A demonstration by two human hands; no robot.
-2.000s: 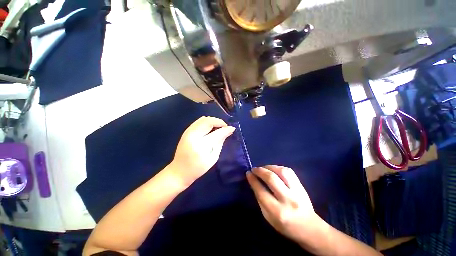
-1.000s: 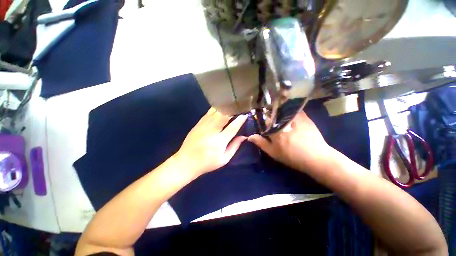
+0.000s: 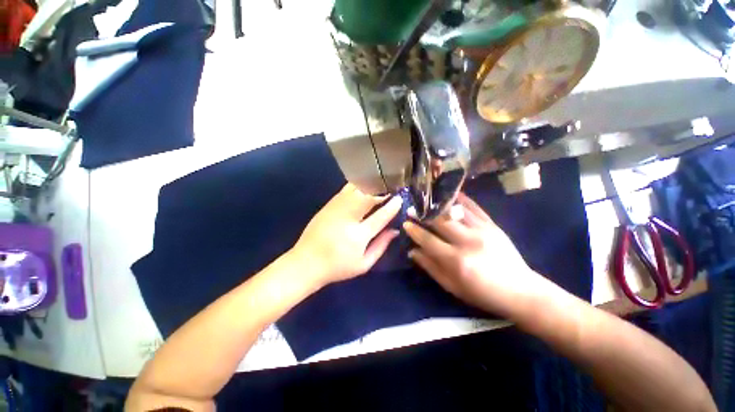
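Observation:
A dark navy garment panel [image 3: 242, 217] lies on the white sewing table under the sewing machine head [image 3: 379, 157]. A chrome guard [image 3: 439, 149] hides the needle area. My left hand [image 3: 346, 233] lies on the panel left of the needle area, fingertips close to it. My right hand [image 3: 475, 257] is just right of and below the guard, its fingertips pinched on cloth at the panel and near my left fingertips. The small pocket piece is mostly hidden under my fingers. A dark thread runs down the machine head.
Shears with dark red handles [image 3: 654, 261] lie right of the machine. Navy cut cloth [image 3: 149, 105] with pale blue-grey pieces lies upper left. A purple box [image 3: 24, 269] and purple slim case [image 3: 74, 282] are far left. Crumpled navy cloth [image 3: 709, 201] is far right. A gold-rimmed dial [image 3: 538, 71] is on the machine.
From two seconds ago, my right hand has moved up to the needle area, and the panel's lower edge now shows on the table. Since one second ago, my right fingers have shifted slightly; the view has also shifted.

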